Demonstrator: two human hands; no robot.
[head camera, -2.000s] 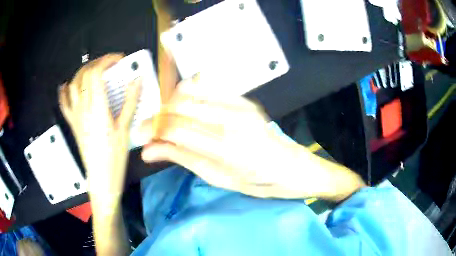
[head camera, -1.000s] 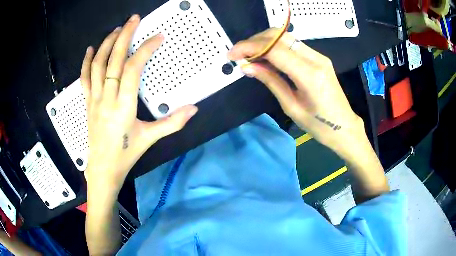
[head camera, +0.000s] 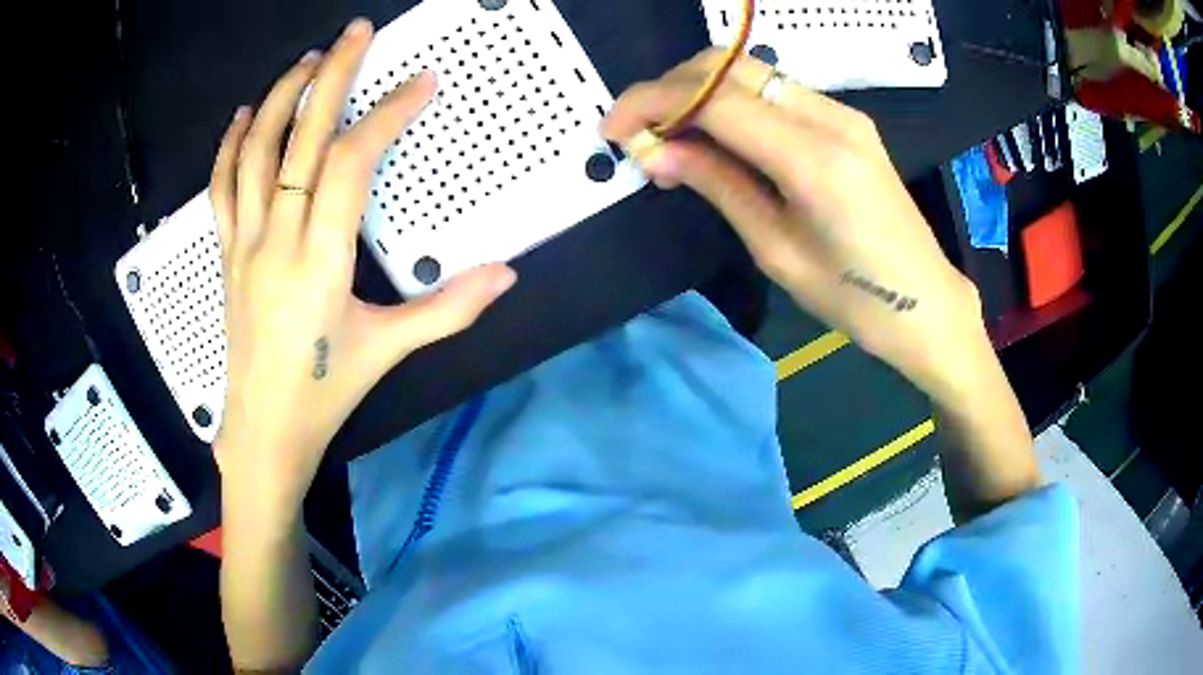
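Observation:
A white perforated box with dark round feet lies on the black mat in front of me. My left hand lies spread over its left side, fingers apart, thumb at the near edge. My right hand pinches the small end connector of a yellow-orange cable between thumb and fingers, at the box's right edge beside a foot. My fingertips hide whether the connector is inside the box.
Other white boxes lie to the left, farther left and at the upper right. A red tape dispenser is at the far right, above a shelf with a red pad. Another person's arm shows bottom left.
Two seconds ago my hands were close together over a box at the left. Since one second ago, both hands stay at the same box and the view has shifted only slightly.

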